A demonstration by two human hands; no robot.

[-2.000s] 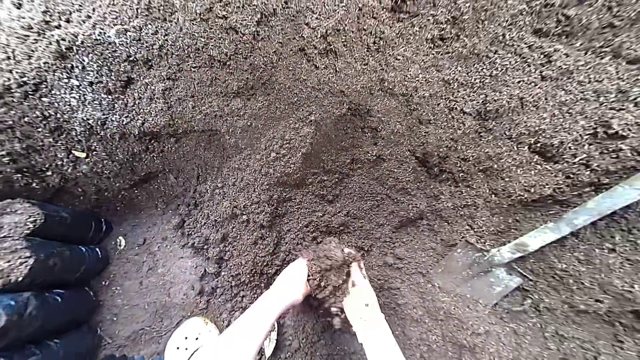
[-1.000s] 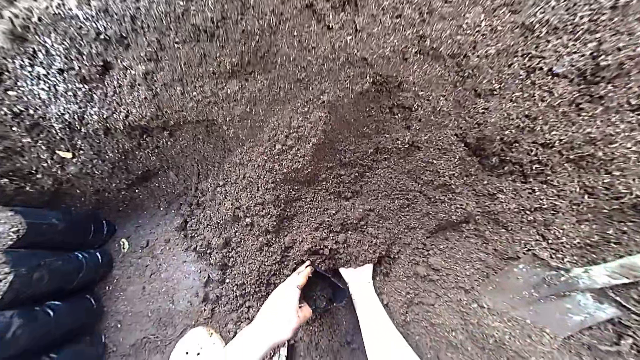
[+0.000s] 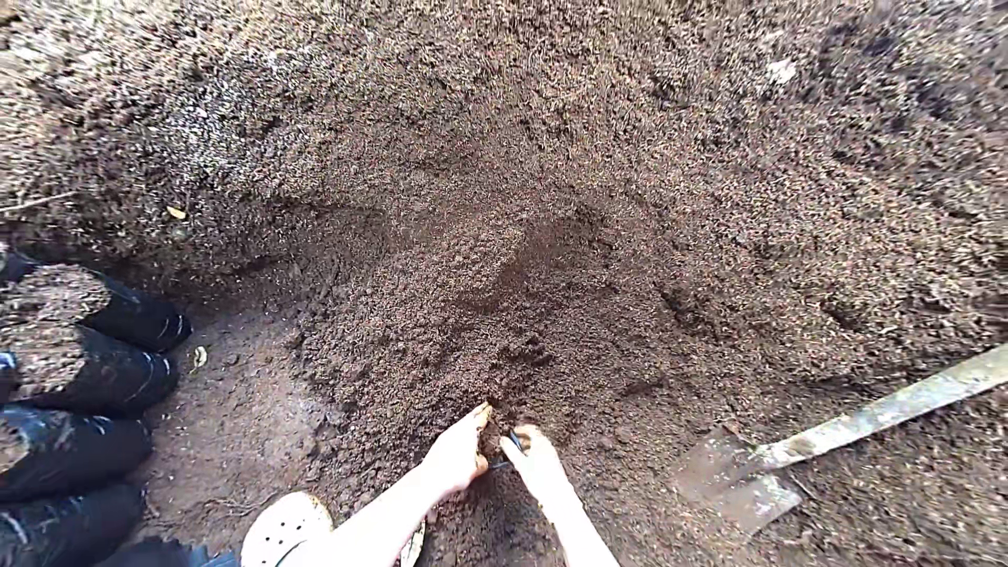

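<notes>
A pile of loose brown soil (image 3: pixel 441 315) fills the middle of the head view. At its lower edge my left hand (image 3: pixel 457 453) cups one side of a small black plastic bag (image 3: pixel 516 439), mostly hidden between the hands. My right hand (image 3: pixel 537 465) pinches the bag's rim on the other side, thumb and fingers close together. Dark soil shows at the bag's mouth, between the fingers of both hands.
Several soil-filled black plastic bags (image 3: pixel 118 378) stand in a group at the left. A shovel (image 3: pixel 740 480) with a worn handle lies on the soil at the right. A light-coloured clog (image 3: pixel 287 524) is at the bottom, near my left forearm.
Two seconds ago both hands held a clump of soil; one second ago they were at the open mouth of a black bag. Now they are closer together on it, with soil showing between them.
</notes>
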